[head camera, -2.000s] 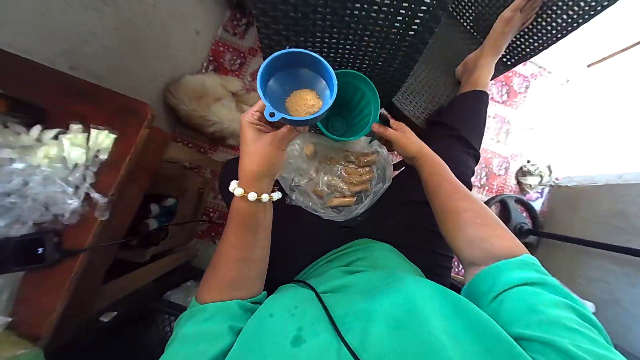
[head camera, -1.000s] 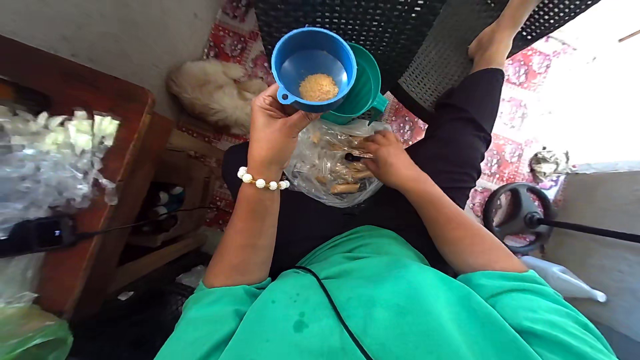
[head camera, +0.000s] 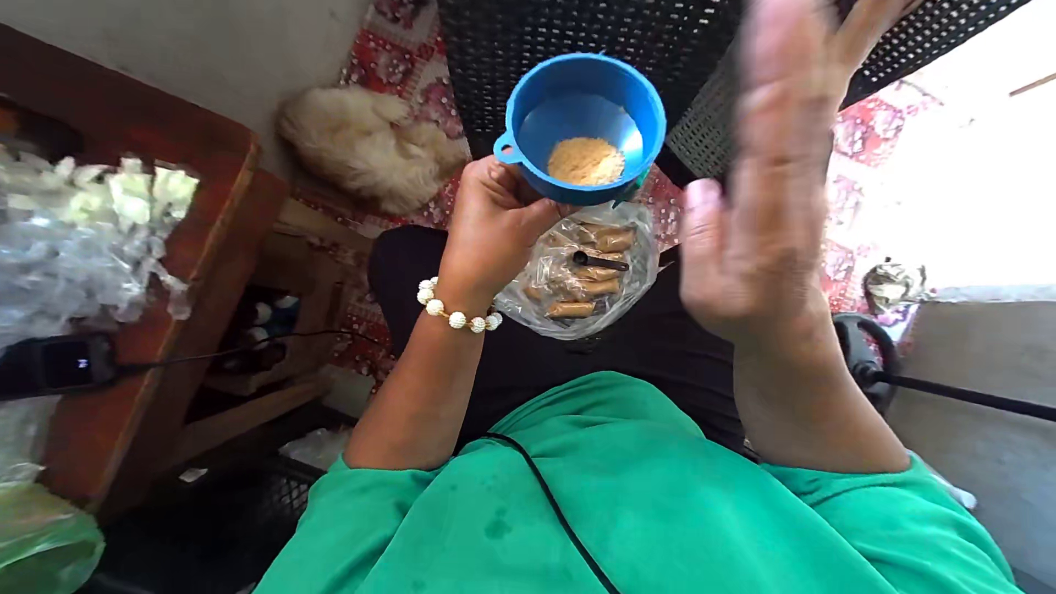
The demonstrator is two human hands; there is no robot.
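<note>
My left hand (head camera: 499,223), a white beaded bracelet at its wrist, grips a blue plastic funnel (head camera: 582,70) from below. Tan granules (head camera: 586,162) lie in the funnel. Only a sliver of green plastic shows beneath its right rim. My right hand (head camera: 763,206), blurred and apparently holding nothing, is raised at the right, apart from the funnel. Below the funnel, a clear plastic bag (head camera: 532,301) rests on my lap with several tan wrapped rolls (head camera: 598,287) in it. A small black stick-shaped thing (head camera: 602,262) lies on the rolls.
A wooden table (head camera: 198,272) at the left bears a heap of clear plastic bags (head camera: 82,239) and a black device (head camera: 62,365) with a cable. A pale furry animal (head camera: 371,148) lies on the floor. A black woven seat (head camera: 594,29) stands ahead; a black wheel-like thing (head camera: 866,355) is at the right.
My right hand was at the bag one second ago and is now raised away from it. The black stick-shaped thing lies uncovered on the rolls. Less of the green container shows behind the funnel.
</note>
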